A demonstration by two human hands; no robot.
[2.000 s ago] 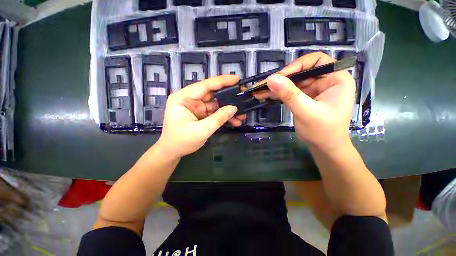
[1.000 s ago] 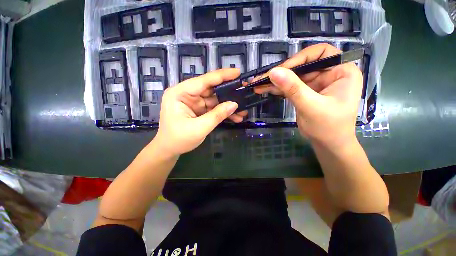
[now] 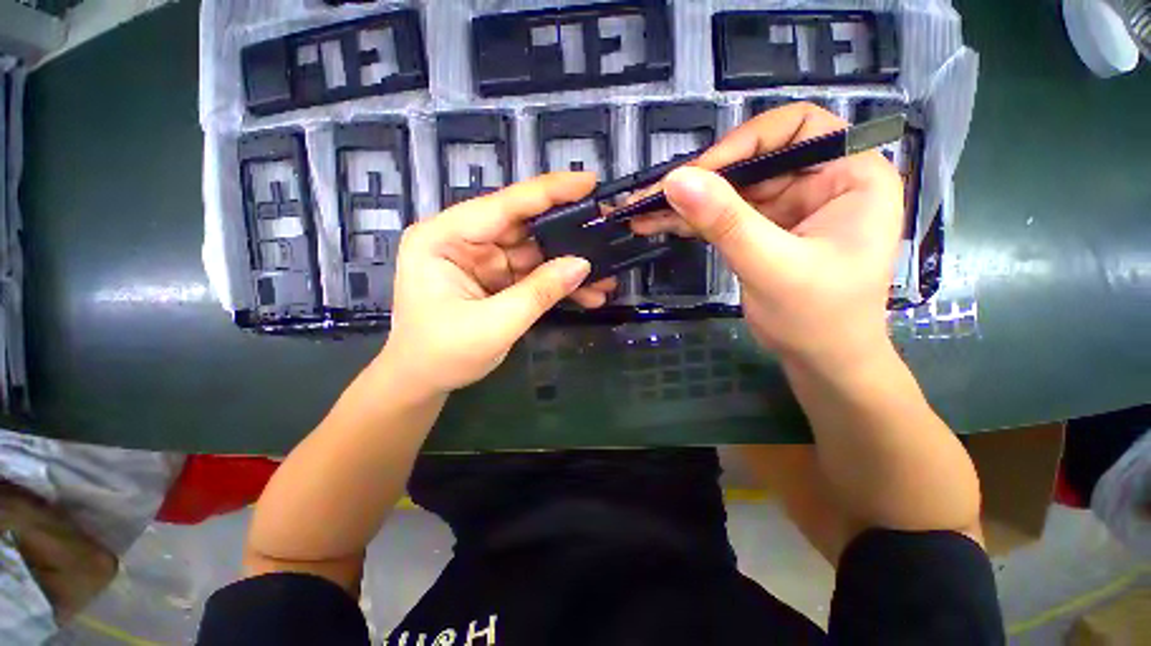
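Observation:
My left hand (image 3: 473, 284) holds a black phone frame (image 3: 563, 232) by its left end, tilted up to the right above the tray. My right hand (image 3: 808, 234) holds black tweezers (image 3: 795, 158) with a flat grey rear end. The tweezer tips point left and meet the frame's inner face near my left fingers. Whether a small piece is at the tips cannot be told. The whitish blister tray (image 3: 222, 189) lies behind my hands, with black frames in its pockets; my hands cover some of them.
A thin gridded sheet (image 3: 682, 374) lies on the green bench (image 3: 139, 366) near the front edge. A white fan (image 3: 1101, 35) is at the right rear. A brown box (image 3: 1022, 486) and red material (image 3: 221, 487) are below the bench edge.
The view has shifted slightly, so the tray sits a little differently in the picture. The tweezers stay at the frame; both hands keep nearly the same pose.

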